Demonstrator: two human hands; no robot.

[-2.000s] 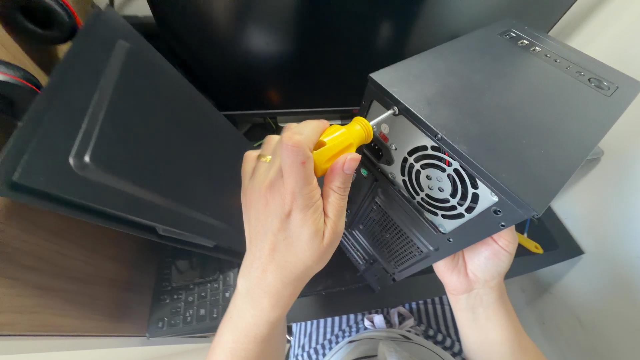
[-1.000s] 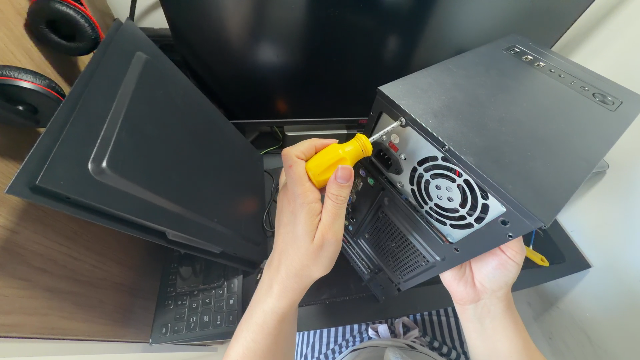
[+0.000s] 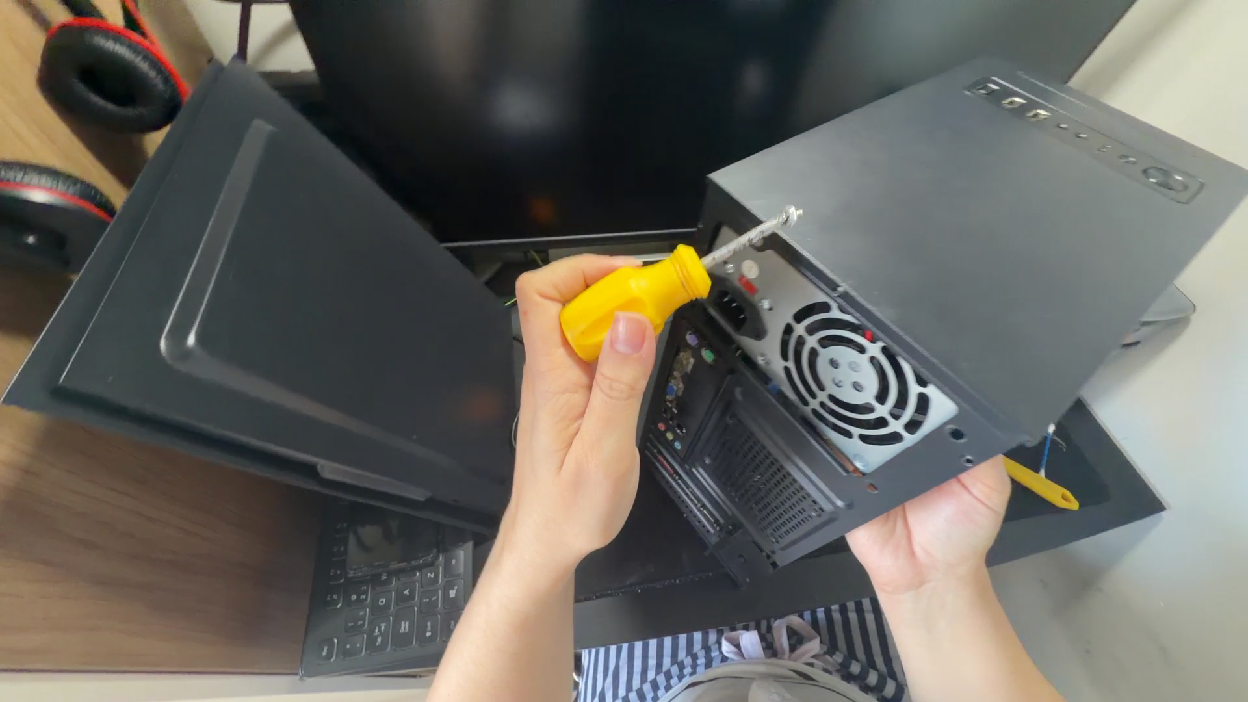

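My left hand (image 3: 585, 409) is closed around the yellow handle of a screwdriver (image 3: 634, 297). A screw appears to sit on its tip, which is held over the top rear edge of a black computer case (image 3: 936, 224), apart from the screw hole. The case is tilted, with its rear turned toward me, showing the silver power supply (image 3: 848, 375) with a round fan grille, a power socket and a red switch. Below that are the rear ports and a vented panel (image 3: 765, 478). My right hand (image 3: 936, 531) supports the case from beneath at its lower corner; its fingertips are hidden.
A black case side panel (image 3: 302, 312) leans at the left over a keyboard (image 3: 390, 595). Behind stands a dark monitor (image 3: 546, 107). Headphones with red trim (image 3: 112, 78) hang at the upper left. A yellow-handled brush-like tool (image 3: 1043, 485) lies right of my right hand.
The screwdriver tip, earlier at the upper corner of the power supply, has come away from it with what looks like a screw on it. My right hand still supports the case.
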